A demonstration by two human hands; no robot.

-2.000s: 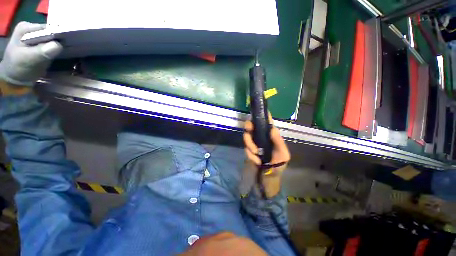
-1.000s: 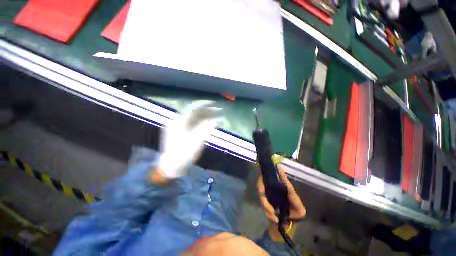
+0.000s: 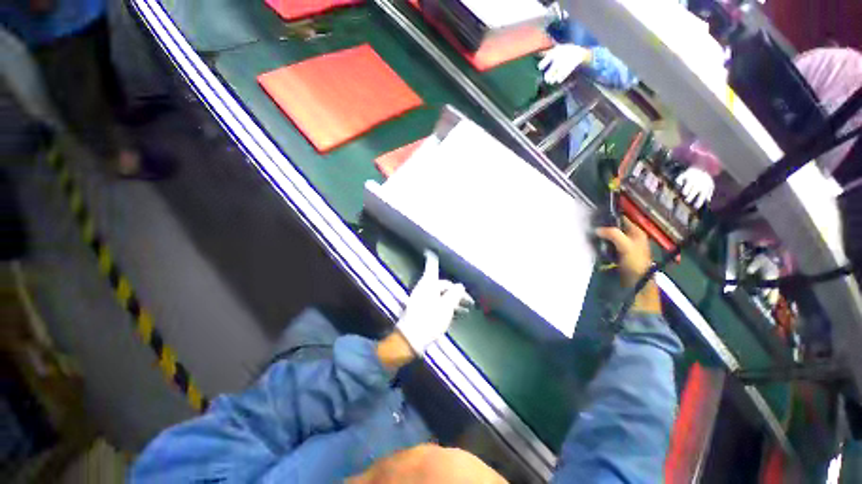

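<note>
A white-topped enclosure (image 3: 491, 222) lies at an angle on the green board, its grey side facing me. My left hand (image 3: 433, 307), in a white glove, is beside its near side, fingers apart and holding nothing; whether a fingertip touches is unclear. My bare right hand (image 3: 626, 250) is at its far right edge, closed on the electric screwdriver (image 3: 603, 244), of which only a dark, blurred part shows. The bit is hidden or too blurred to see. A black cable (image 3: 647, 278) passes by my right wrist.
Red pads (image 3: 340, 95) lie on the green board (image 3: 515, 378) behind the enclosure. Aluminium rails (image 3: 312, 213) run along both sides. Across the line are other people's gloved hands (image 3: 564, 62) and a unit with exposed parts (image 3: 662, 196). Black cables hang at the right.
The view has turned and the enclosure now sits aslant. My right hand has moved from the enclosure's near side to its far right edge. My left hand is now beside its near side.
</note>
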